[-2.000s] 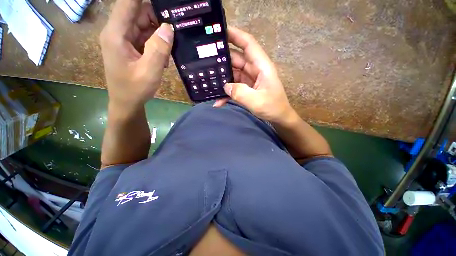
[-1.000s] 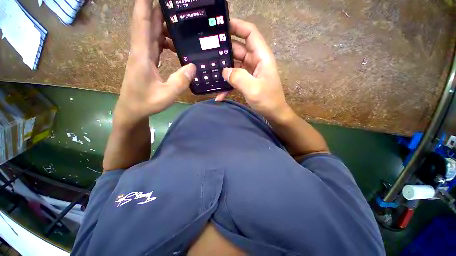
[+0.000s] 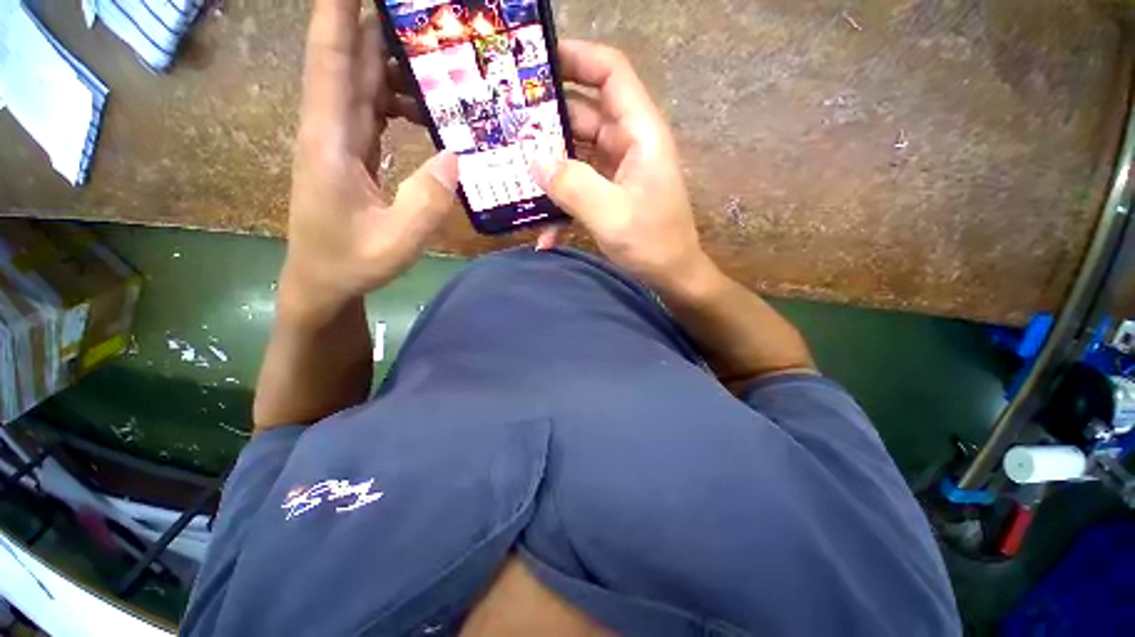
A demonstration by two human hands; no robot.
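Note:
A black smartphone (image 3: 492,118) with a lit screen is at the top centre, over the table's near edge. Its screen shows a grid of small colourful pictures, and its top end is cut off by the frame. My left hand (image 3: 361,187) holds its left side, with the thumb at the lower left of the screen. My right hand (image 3: 629,168) holds its right side, with the thumb on the lower right of the screen. Both hands are bare. The fingers behind the phone are partly hidden.
The worn brown wooden table (image 3: 871,149) spans the top. Striped fabric pieces (image 3: 147,27) and white paper on striped fabric (image 3: 47,93) lie at the upper left. A taped cardboard box (image 3: 62,317) is below left. A metal bar (image 3: 1058,361) curves at the right.
The phone screen has changed from a dark page with icons to a bright grid of pictures. My left thumb has moved from the phone's edge onto the lower screen.

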